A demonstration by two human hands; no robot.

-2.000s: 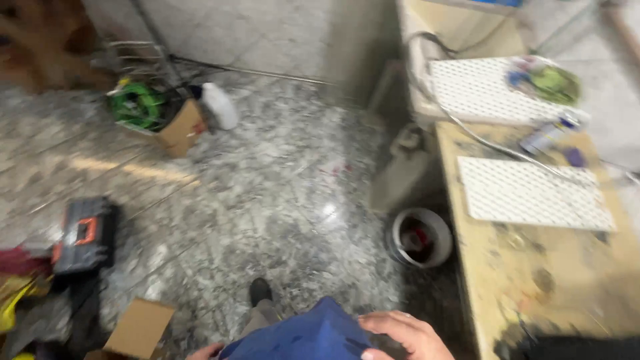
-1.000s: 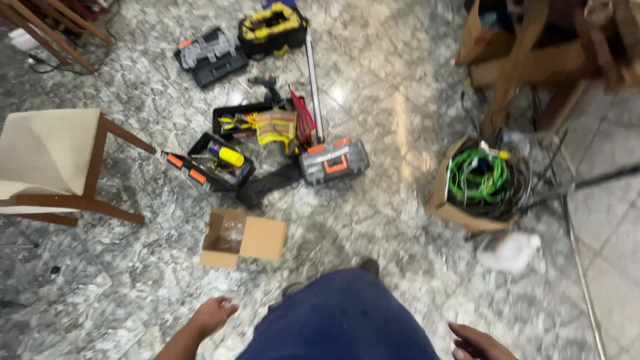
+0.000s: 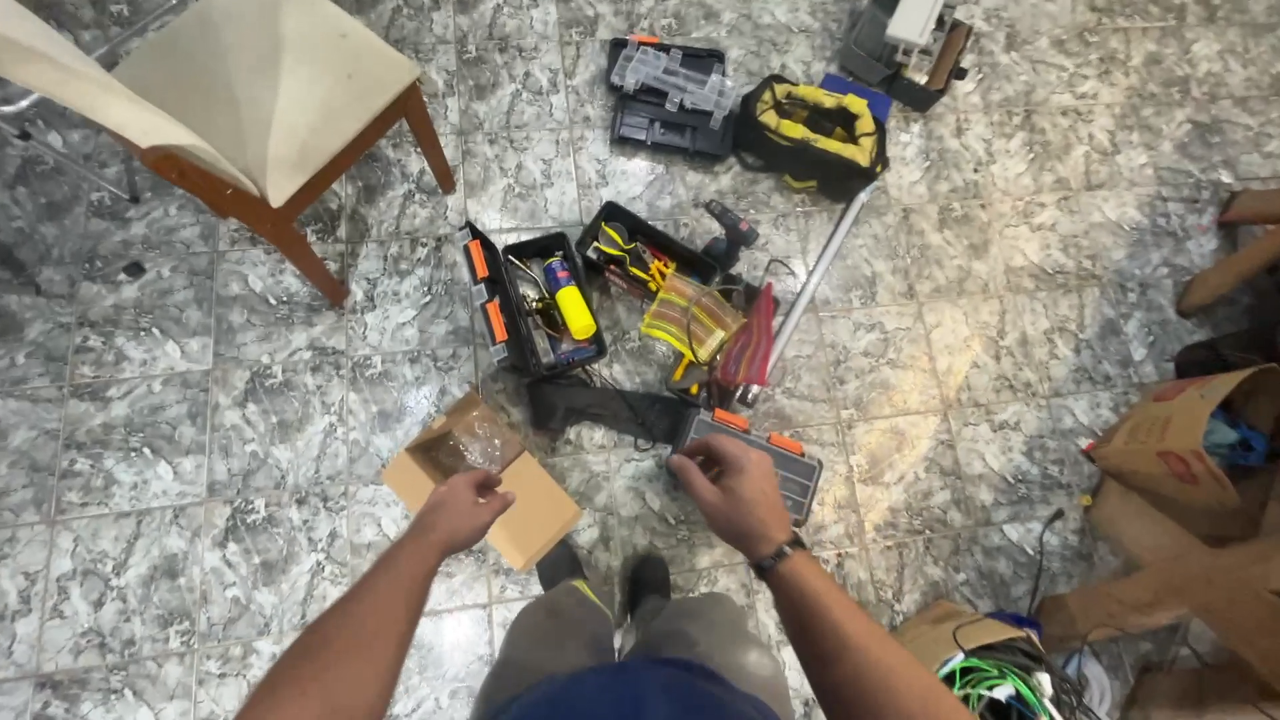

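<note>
My left hand (image 3: 463,512) hangs in front of an unfolded cardboard box (image 3: 540,510) with clear plastic inside; its fingers are loosely curled and no held thing shows. Over a grey organizer case with orange latches (image 3: 800,470) is my right hand (image 3: 735,490), thumb and fingers curled, a dark band on the wrist, nothing seen in it. Beyond them on the floor lie an open black toolbox (image 3: 515,300) with a yellow gas canister (image 3: 570,300), a black tray of tools (image 3: 610,220), a striped yellow cloth (image 3: 692,318), a striped red cloth (image 3: 752,345) and a cordless drill (image 3: 730,232).
A chair with a pale seat (image 3: 270,90) stands at the upper left. Farther off are a black and yellow tool bag (image 3: 815,135), an open case (image 3: 670,95) and a metal tube (image 3: 815,290). At the right are a cardboard box (image 3: 1170,440), wooden pieces (image 3: 1140,600) and green cable (image 3: 1000,685).
The view has swung from the work table to the tools on the floor. Both hands, low at the frame's edge one second ago, are now raised in front of the body.
</note>
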